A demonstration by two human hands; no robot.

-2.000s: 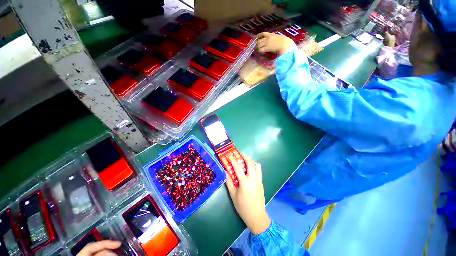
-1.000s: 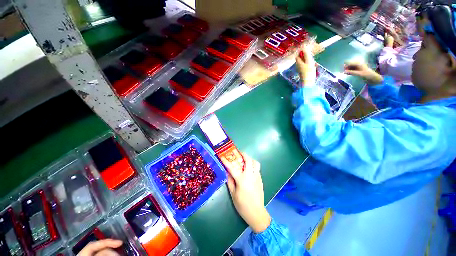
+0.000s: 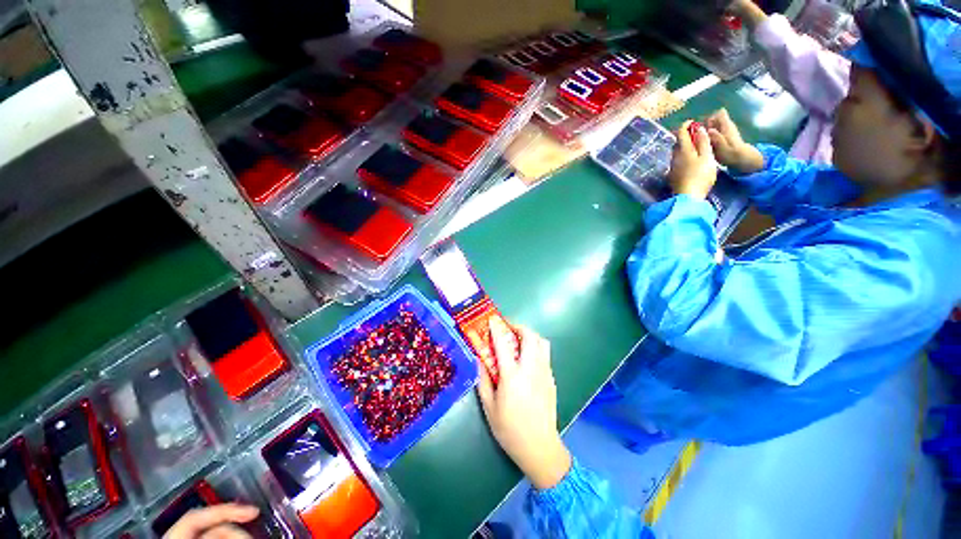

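Observation:
An opened flip phone (image 3: 459,286) lies on the green bench, its screen lit white and its red keypad partly under my right hand. My right hand (image 3: 524,405) is on the keypad half, fingers over the keys. My left hand (image 3: 214,521) is cut off by the bottom edge, over the near phone tray (image 3: 234,423); what its fingertips touch is hidden. The blue parts bin (image 3: 381,456) holds a heap of small dark-red parts (image 3: 392,371). The near tray holds closed phone fronts and phone backs, and one pocket shows no phone.
Stacked filled trays (image 3: 364,272) stand beyond the chipped metal post (image 3: 200,179). Red phone housings (image 3: 601,84) lie at the back. A worker in a blue smock (image 3: 759,284) sits at right, hands over a clear tray (image 3: 636,158). A person in pink is behind.
My right hand has shifted slightly on the keypad; the phone stays in place. My left hand has barely moved. The neighbouring worker's hands have come together over the clear tray.

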